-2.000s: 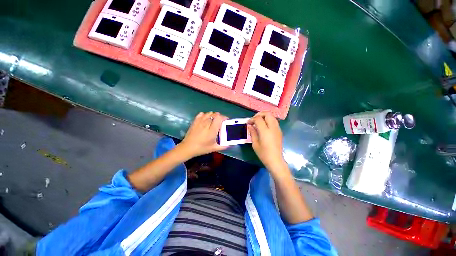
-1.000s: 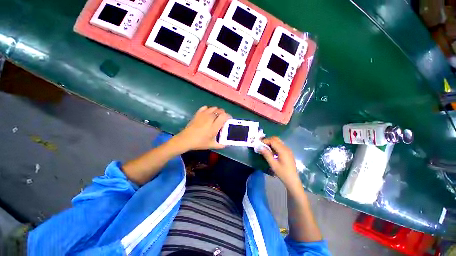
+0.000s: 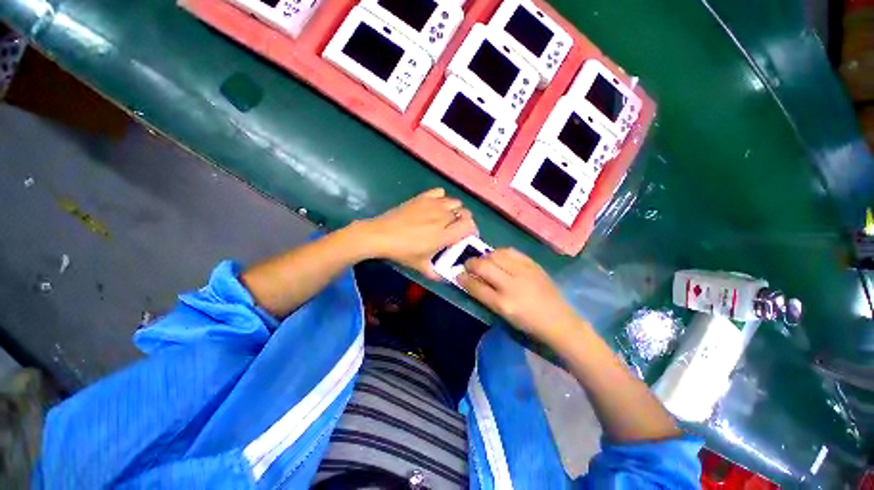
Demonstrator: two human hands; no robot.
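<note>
A small white digital camera (image 3: 462,256) with a black screen is held between both hands at the bench's front edge. My left hand (image 3: 419,233) grips its left side from above. My right hand (image 3: 517,290) is on its right side, with fingers over part of the screen. The fingers hide much of the camera, and I cannot tell whether a wipe is in the right hand. A pink-red foam tray (image 3: 414,134) beyond the hands holds several white cameras (image 3: 560,182) in columns, screens up.
On the right of the green bench (image 3: 316,182) lie a white bottle (image 3: 714,294) with a metal top, a white wipe pack (image 3: 702,366) and a crumpled shiny clear clump (image 3: 652,332). Clear film edges the tray's right end. A red stool (image 3: 733,473) is below the bench at right.
My right hand has moved from beside the camera back onto it, covering part of the screen. The camera is now tilted and more hidden. The whole view has shifted and turned.
</note>
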